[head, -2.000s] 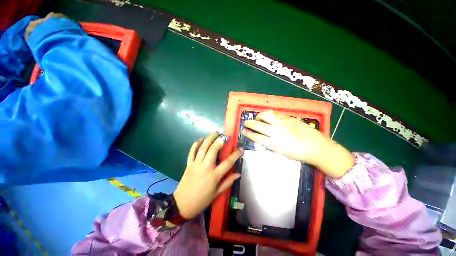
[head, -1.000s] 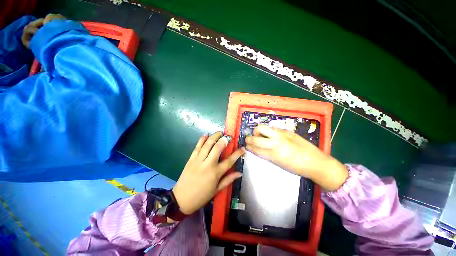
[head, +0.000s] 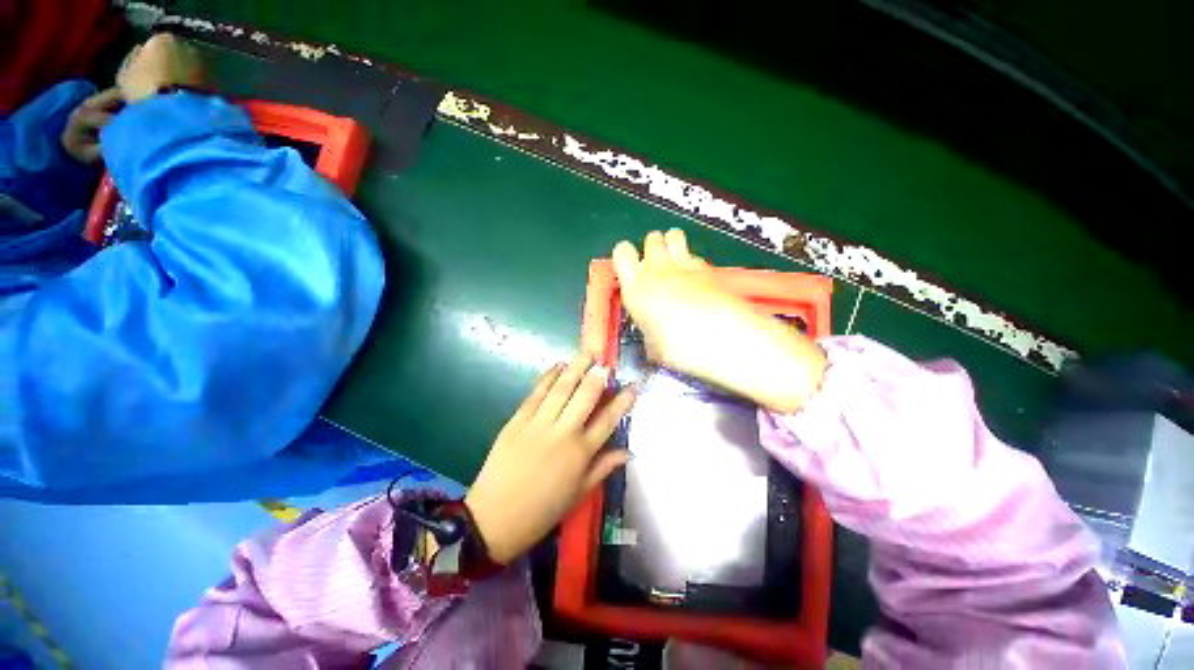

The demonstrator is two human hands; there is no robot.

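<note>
The open-backed tablet unit (head: 782,524) lies inside the red frame (head: 814,576) in front of me. A silver-white plate (head: 694,491) fills most of it, and a small green-white patch (head: 618,531) is low on its left edge. My left hand (head: 547,452) lies on the frame's left side, fingers spread, fingertips at the tablet's edge, holding nothing visible. My right hand (head: 681,304) lies across the tablet's top end, covering the board there. Its fingertips reach over the frame's top-left corner; whether they hold something small cannot be seen.
A coworker in a blue smock (head: 249,288) works at the left over another red frame (head: 343,151). The worn edge strip (head: 733,223) runs behind my frame on the green bench (head: 458,223). Grey-white shiny items (head: 1159,491) are at the far right.
My right hand has moved up and left, from the tablet's top part to over the frame's top edge. My left hand stays on the frame's left side.
</note>
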